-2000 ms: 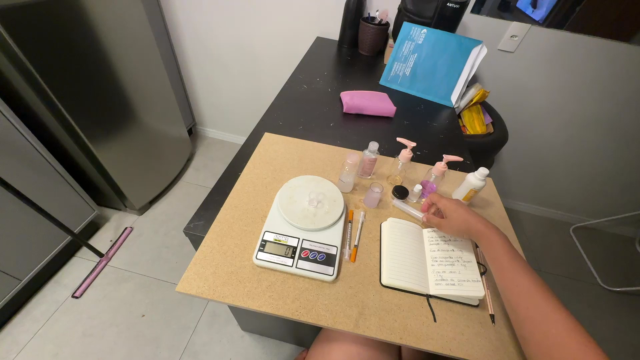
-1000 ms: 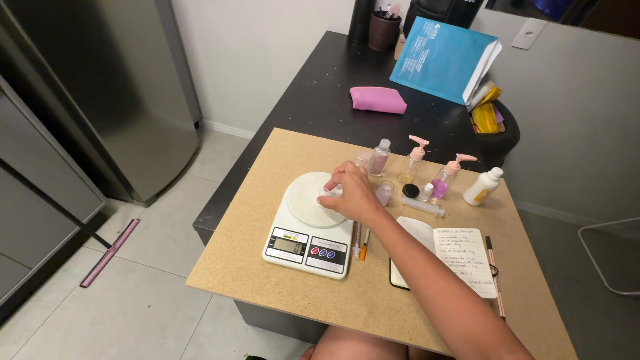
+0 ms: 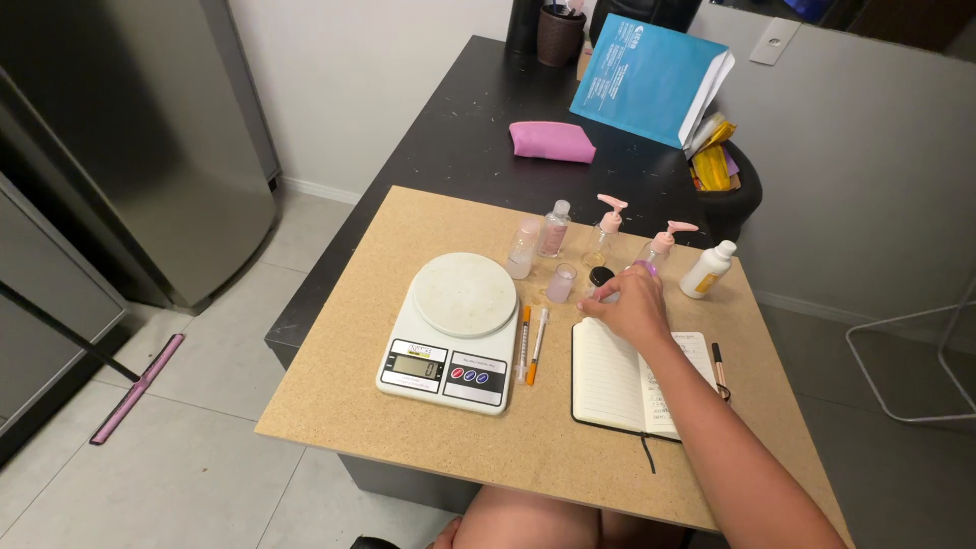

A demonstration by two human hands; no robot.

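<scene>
My right hand [image 3: 629, 301] is over the top of the open notebook [image 3: 610, 377], its fingertips closed around a small clear container [image 3: 611, 296] beside a black lid [image 3: 601, 276]; the hand partly hides it. A white digital kitchen scale [image 3: 450, 374] has a bare round plate. Two thin syringes with orange caps, one of them here [image 3: 524, 343], lie between scale and notebook. Behind stand a frosted bottle [image 3: 522, 252], a clear bottle [image 3: 554, 229], a small frosted cup [image 3: 561, 284], two pink-topped pump bottles [image 3: 598, 248] [image 3: 656, 252] and a white bottle [image 3: 707, 271]. My left hand is not visible.
The particleboard [image 3: 366, 305] overhangs a black table [image 3: 457, 114] holding a pink pouch [image 3: 552, 142], a blue envelope [image 3: 648, 80] and a brown cup [image 3: 560, 36]. A pen [image 3: 717, 364] lies right of the notebook. A pink squeegee [image 3: 137, 389] rests on the floor.
My right hand has moved from the syringe by the bottles to the scale plate, then back right to the black lid. The small clear item seen on the plate is gone from it.
</scene>
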